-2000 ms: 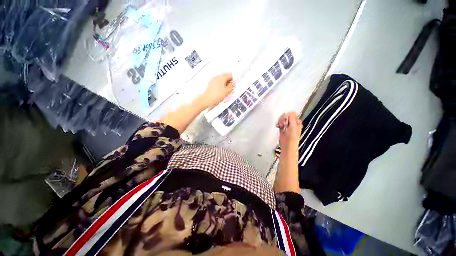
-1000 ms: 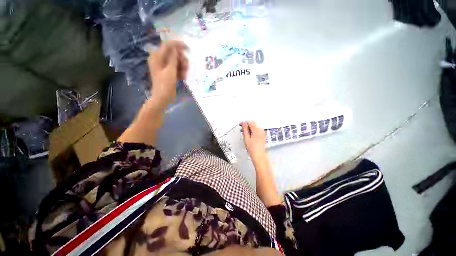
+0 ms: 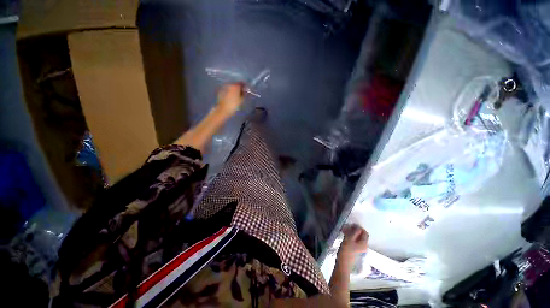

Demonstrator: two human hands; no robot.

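Note:
My left hand (image 3: 231, 98) is stretched out over the dark floor area left of the table, blurred. Thin bright plastic-like strips show at its fingertips; whether it grips them is unclear. My right hand (image 3: 356, 238) is at the table's near edge, fingers curled on the rolled or folded white printed bag (image 3: 392, 266), which shows on both sides of the hand. A flat white printed bag with pale blue patches (image 3: 425, 186) lies farther up the table. The striped garment (image 3: 374, 298) shows only as a dark strip at the bottom edge.
An open cardboard box (image 3: 111, 96) stands at the left. The table edge (image 3: 386, 141) runs diagonally at centre right. Keys with a red tag (image 3: 474, 112) and clear-bagged garments (image 3: 512, 27) lie at upper right. Dark garments are at lower right.
The view has swung left, off the table towards the floor and box. My left hand has moved out over the floor. My right hand remains by the rolled white bag.

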